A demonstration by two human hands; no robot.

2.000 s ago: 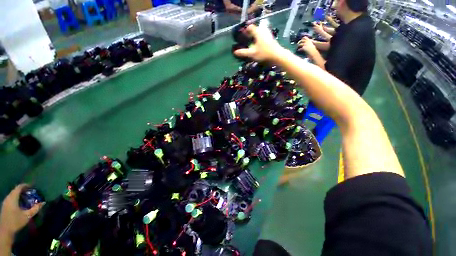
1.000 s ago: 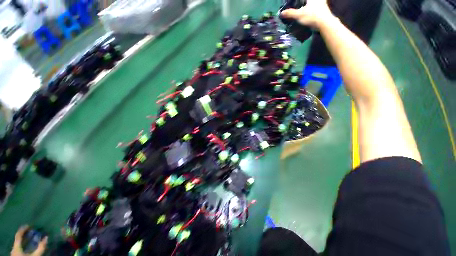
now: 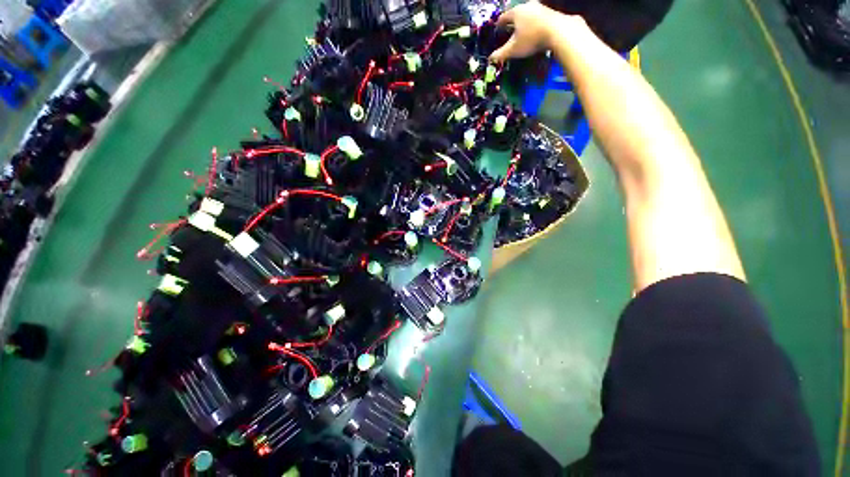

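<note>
Black ribbed housings [image 3: 258, 265] lie in a long heap, with red lead wires [image 3: 312, 194], pale green-teal round end pieces [image 3: 321, 386] and small yellow-green tabs [image 3: 206, 213]. My right hand [image 3: 527, 32] is at the top, at the heap's far right edge, palm down with thumb and fingers apart over dark parts. Whether it grips one of them cannot be told; the dark parts blend together under the fingers. My left hand is out of the picture.
An open cardboard box [image 3: 580, 191] of dark parts stands at the bench's right edge. One black part [image 3: 29, 341] lies alone on the green bench top at left. More black parts line a ledge [image 3: 45, 210] at far left. Blue stools and a yellow floor line show.
The view has turned down over the heap. My right hand, earlier at a black part farther up, is now beside the heap's far end. My left hand, earlier holding a small round unit, has left the picture.
</note>
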